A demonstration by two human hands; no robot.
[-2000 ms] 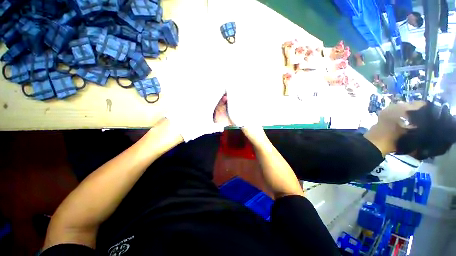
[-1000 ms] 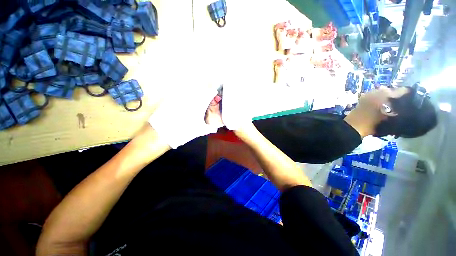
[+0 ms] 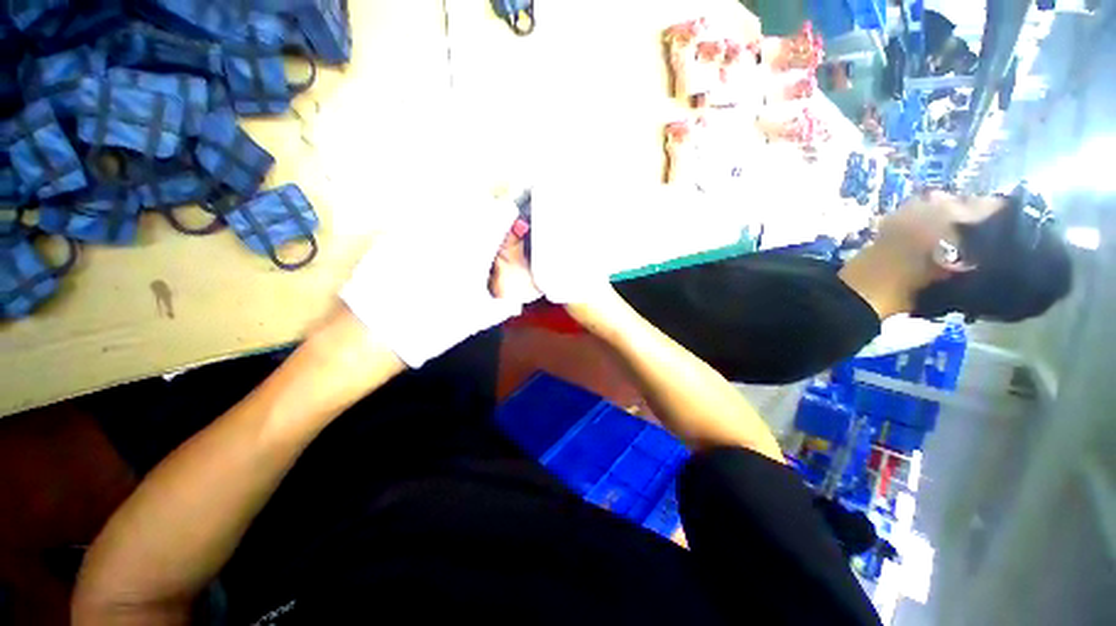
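Observation:
My left hand [image 3: 428, 275], in a white glove, and my right hand [image 3: 569, 245], also gloved and washed out by glare, are together at the worktop's near edge. Between them they hold a toy figure [image 3: 510, 263]; a flesh-pink part with a bit of red and a dark spot at its top shows. The rest of it is hidden by the gloves. A large pile of blue plaid pieces [image 3: 141, 113] with black loops lies at the upper left. One plaid piece [image 3: 279, 220] lies at the pile's near right corner.
Another plaid piece [image 3: 514, 12] is cut off by the top edge. Pale figures with red tops [image 3: 710, 67] stand in rows at the upper right. A person in black [image 3: 747, 312] sits at the right. Blue crates [image 3: 594, 446] are below the worktop [image 3: 74, 355].
The view has shifted, so the pile and the lone plaid piece sit further left and up. Both hands remain together around the figure, with slightly more of the flesh-pink part turned into view.

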